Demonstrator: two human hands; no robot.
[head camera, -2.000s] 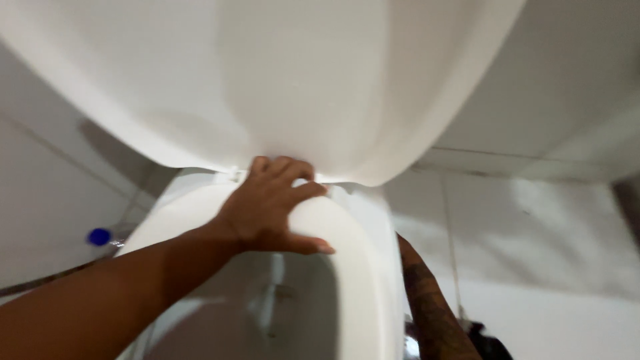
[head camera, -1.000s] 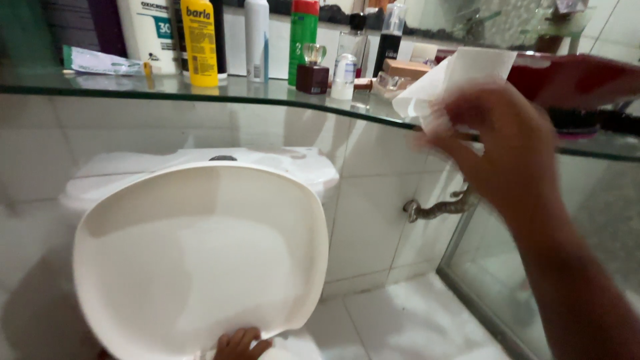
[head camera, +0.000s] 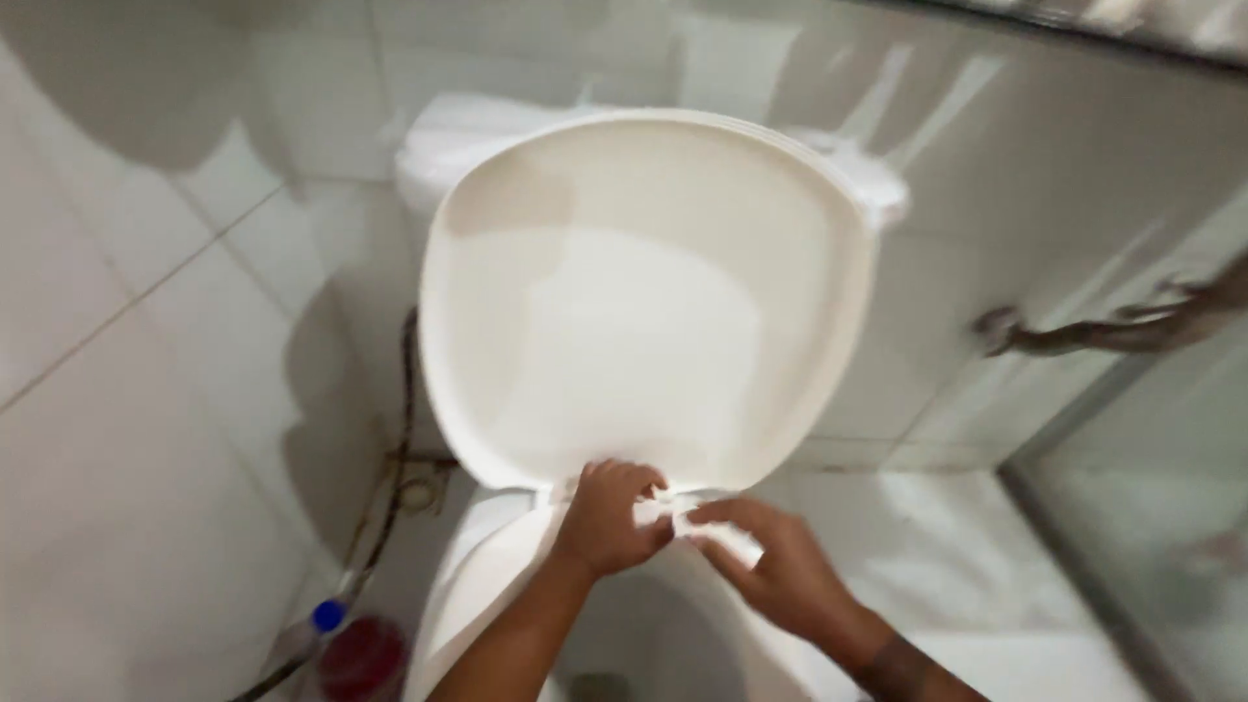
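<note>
A white toilet lid (head camera: 653, 302) stands raised against the cistern (head camera: 458, 146). Below it is the white toilet seat (head camera: 487, 585), around the open bowl (head camera: 653, 634). My left hand (head camera: 614, 517) rests at the rear of the seat near the hinge, fingers curled. My right hand (head camera: 770, 556) is just to its right, with thumb and fingers on a small piece of white paper (head camera: 682, 517) between the two hands. The paper is blurred, and whether the left fingers also grip it is unclear.
On the left, a dark hose (head camera: 405, 419) runs down the tiled wall past a blue cap (head camera: 329, 614) and a blurred red object (head camera: 363, 658). A metal pipe fitting (head camera: 1072, 336) juts out at right, near a glass panel's frame (head camera: 1082, 575).
My right hand has come down from beside the glass shelf, where it held white paper, to the seat's rear beside my left hand. The view has tilted down from the shelf.
</note>
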